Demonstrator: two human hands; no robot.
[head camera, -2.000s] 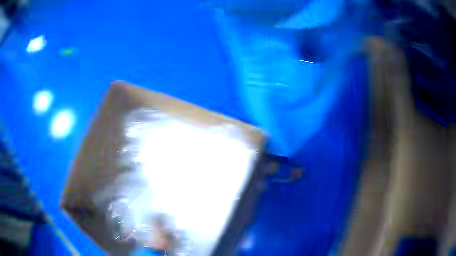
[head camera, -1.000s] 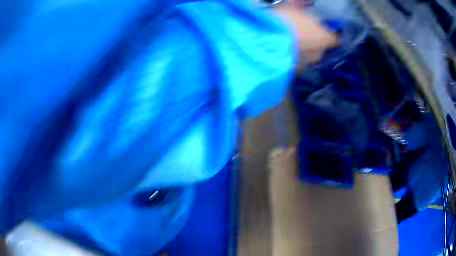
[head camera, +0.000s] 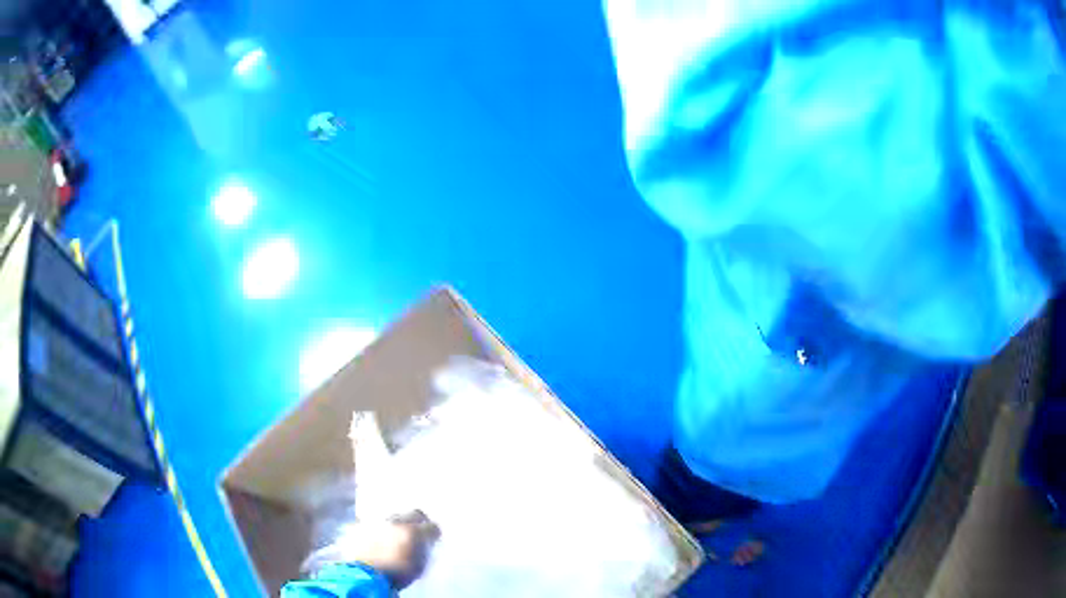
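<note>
A brown open carton (head camera: 277, 505) stands on the floor at the bottom centre. Whitish, glaring clear plastic (head camera: 526, 496) fills much of it, too bright to make out its contents. My left hand (head camera: 401, 547), in a light blue cuff, reaches in over the carton from the bottom edge. Its fingers are curled on a bunched white strip of the plastic bag (head camera: 372, 467) that stands up. The hand is small and blurred. My right hand is not in view.
A person in a light blue smock (head camera: 807, 199) is close on the right, a foot (head camera: 748, 551) beside the carton. Brown cardboard (head camera: 982, 514) is at the lower right. A dark-panelled box or cart (head camera: 82, 350) stands left, beyond a yellow floor line (head camera: 152, 409).
The view has swung from the shelf with dark bagged units back to the carton. The other person's reaching hand is out of the picture. My left hand shows again at the carton.
</note>
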